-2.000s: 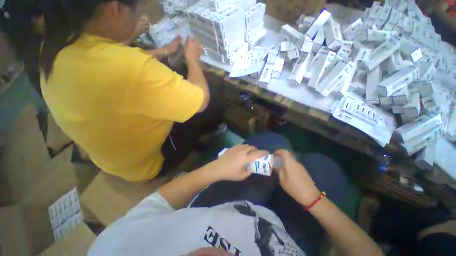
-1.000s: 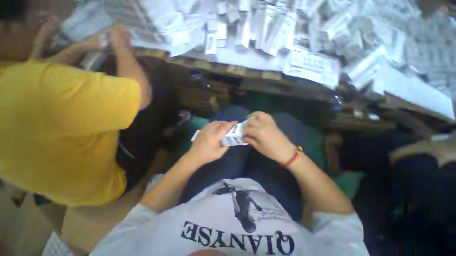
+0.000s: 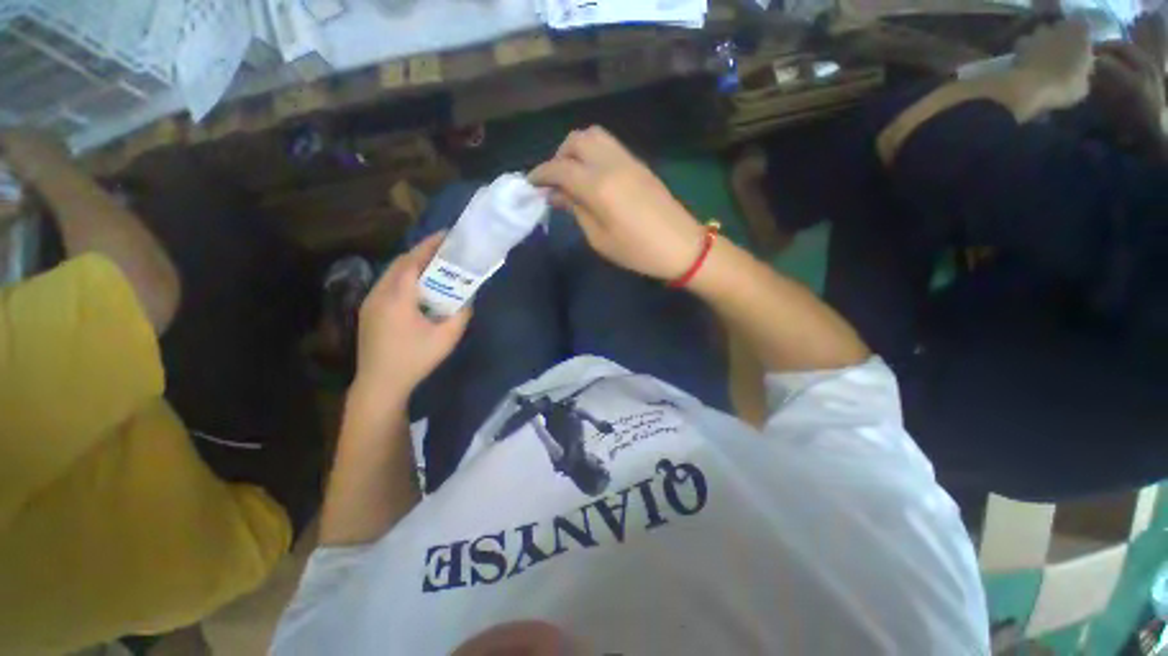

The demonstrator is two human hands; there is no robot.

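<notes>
My left hand (image 3: 404, 320) holds a small white product box (image 3: 451, 282) with blue and dark print, tilted over my lap. A whitish, soft-looking inner bag or wrapped contents (image 3: 497, 221) stands out of the box's upper end. My right hand (image 3: 596, 192) pinches the top of this whitish piece between thumb and fingers. Whether the piece is bag or paper is blurred.
The long table's wooden edge (image 3: 410, 69) runs across the top, with white sheets (image 3: 624, 12) on it. A person in a yellow shirt (image 3: 90, 449) sits at the left. A person in dark clothes (image 3: 1025, 282) sits at the right. Green floor shows.
The view has swung right and down. The right hand has moved up and away from the box, and the whitish contents now stand well out of it.
</notes>
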